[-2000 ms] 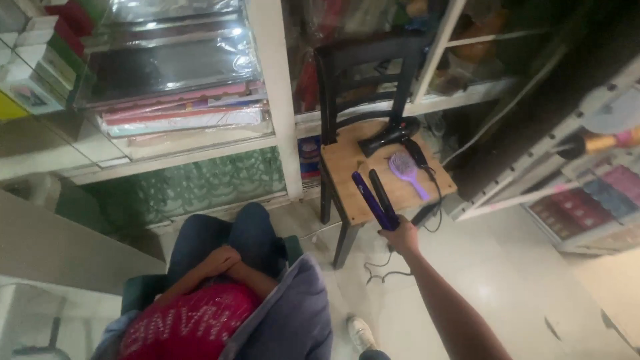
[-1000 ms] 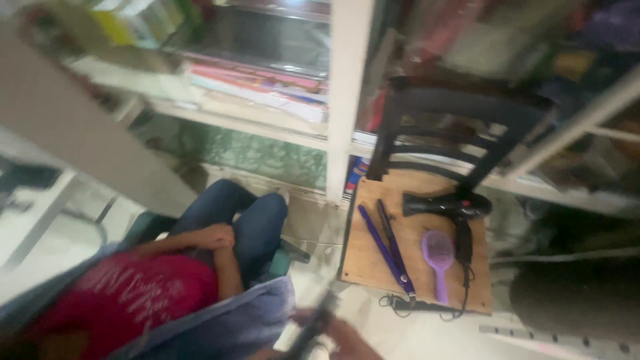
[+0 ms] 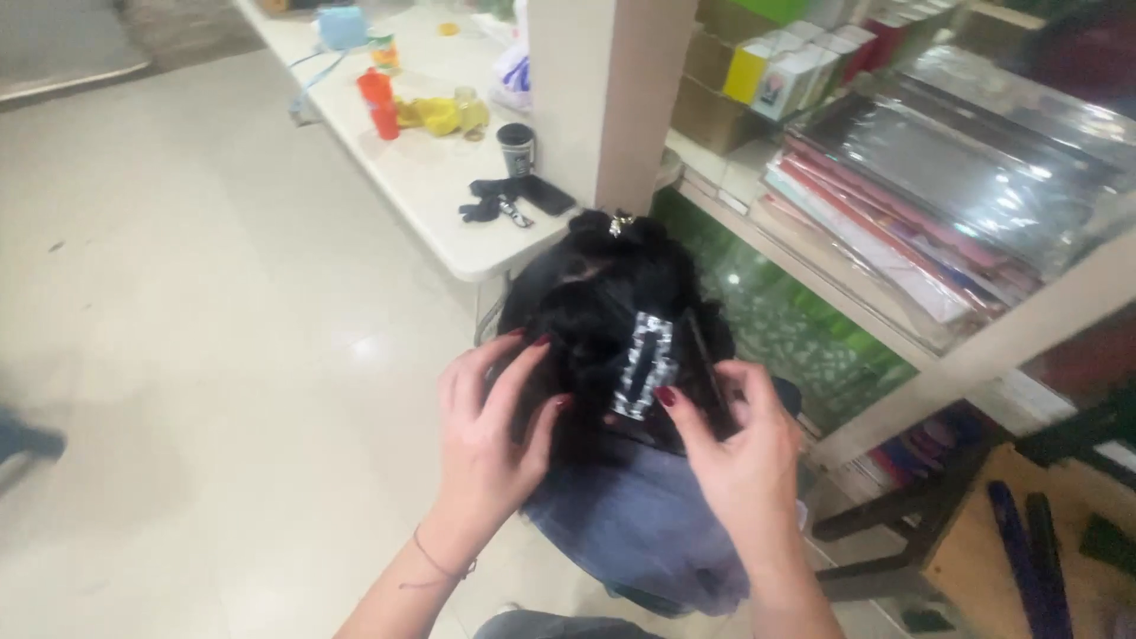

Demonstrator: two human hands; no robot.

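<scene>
A seated person's dark hair (image 3: 586, 302) is at the middle of the head view. My left hand (image 3: 488, 417) has its curved fingers and thumb around hair on the left side of the head. A silver-patterned hair clip (image 3: 643, 366) lies against the hair near my right thumb. My right hand (image 3: 745, 435) grips a thin dark tool (image 3: 706, 355), perhaps a comb, partly hidden by fingers and hair. Another shiny clip (image 3: 620, 224) sits at the top of the head. A purple flat iron (image 3: 1021, 550) rests on the wooden chair seat (image 3: 963, 541) at lower right.
A white table (image 3: 426, 186) beyond the head holds a black-lidded cup (image 3: 516, 149), a dark phone (image 3: 546, 195), black hair accessories (image 3: 484, 209) and an orange container (image 3: 379, 102). A glass display case (image 3: 985, 355) with packaged goods stands close on the right. A grey-blue cloth (image 3: 630, 515) covers the person's back.
Two seconds ago a hand held the flat iron over the chair; one second ago it lay on the seat. Now both my hands are at the person's hair. The view has swung left.
</scene>
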